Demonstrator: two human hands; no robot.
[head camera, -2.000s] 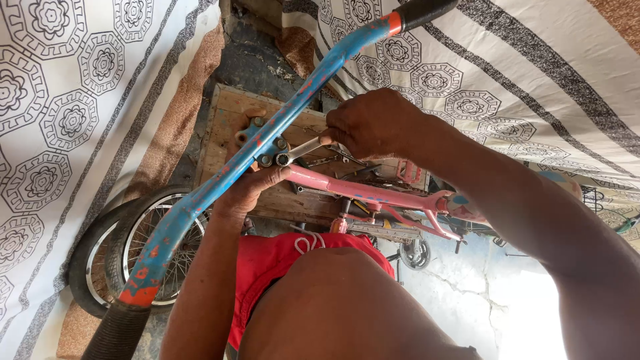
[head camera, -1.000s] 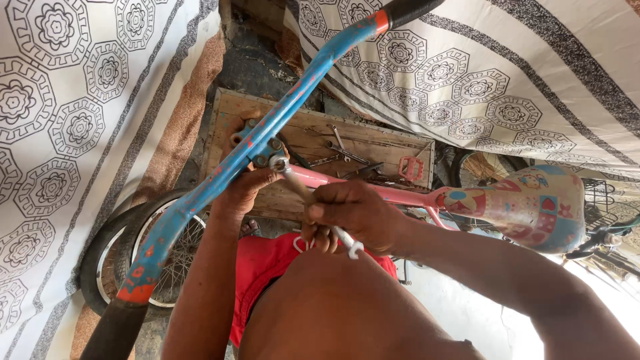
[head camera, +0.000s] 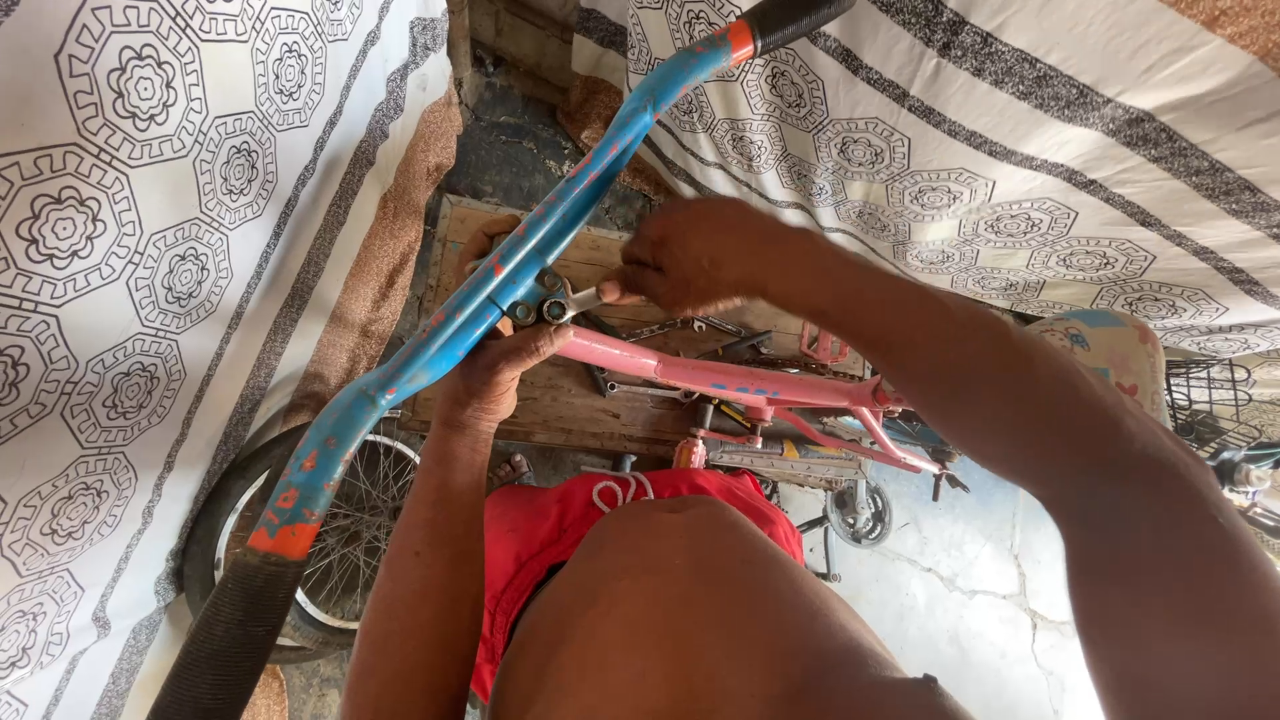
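A blue bicycle handlebar (head camera: 385, 385) with orange patches and black grips crosses the head view diagonally. At its middle is a stem clamp with bolts (head camera: 521, 313). The ring end of a metal wrench (head camera: 580, 303) sits on one of them. My right hand (head camera: 690, 255) is closed around the wrench's other end, right of the clamp. My left hand (head camera: 500, 365) wraps the stem from below and behind, its thumb beside the wrench's ring. From there a pink bicycle frame (head camera: 700, 373) runs right, toward a patterned saddle (head camera: 1110, 355) partly behind my right arm.
Behind the frame, a wooden board (head camera: 590, 408) holds loose wrenches (head camera: 650, 390) and a pink pedal (head camera: 822, 343). A spoked wheel (head camera: 350, 520) stands lower left. Patterned curtains (head camera: 130, 250) hang on both sides. A chainring (head camera: 860, 514) lies over the cracked floor (head camera: 960, 560).
My right hand has moved from low over the pink frame up to the right of the clamp. The saddle, in full view one second ago, is now partly covered by my arm.
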